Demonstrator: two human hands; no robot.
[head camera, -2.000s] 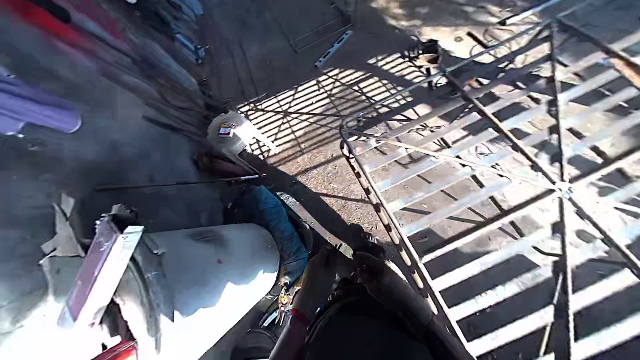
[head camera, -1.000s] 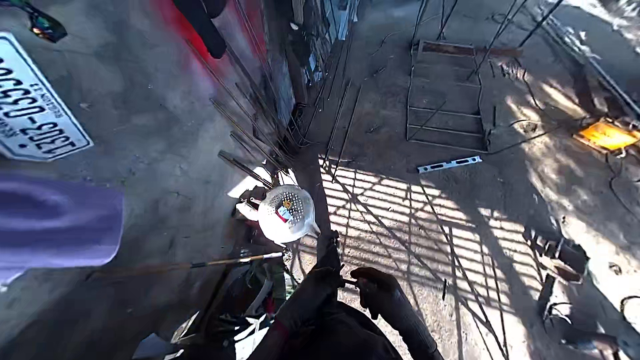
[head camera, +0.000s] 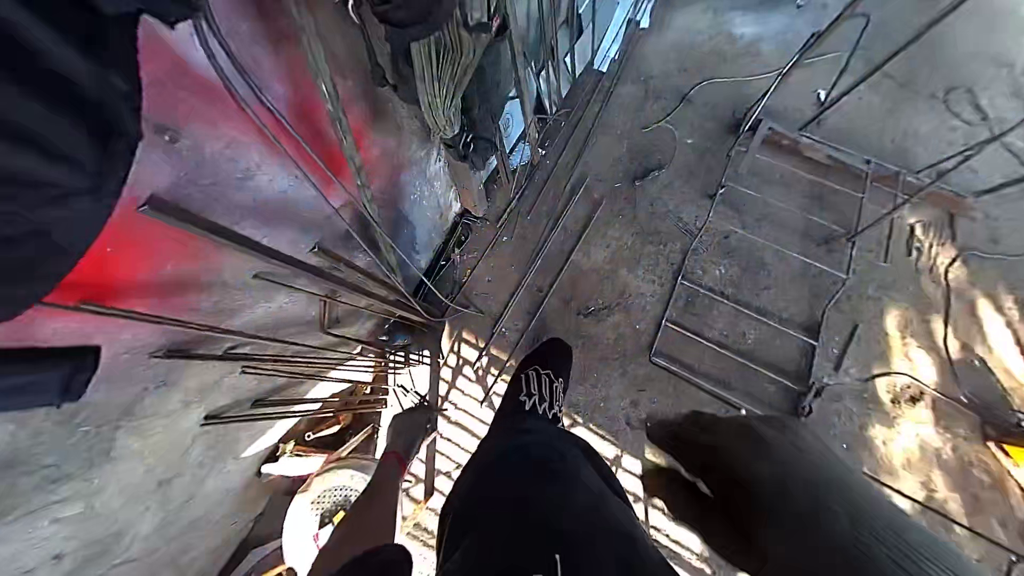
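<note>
My left hand reaches low at the left of my leg, beside the lower ends of several thin metal bars that lean against the wall. Whether its fingers touch a bar cannot be told. My right hand is at the lower right, blurred, thumb and fingers apart with nothing seen between them. A white perforated container stands just left of my left forearm. My shoe points forward between the hands.
A welded metal rod frame lies on the floor at the right, with cables near it. Long bars lie ahead of my shoe. Dark garments hang at the upper left, and a red-stained wall runs along the left.
My hands were close together before; now they are apart, the left by the leaning bars and the right off to the right. The view has moved towards the bars and wall.
</note>
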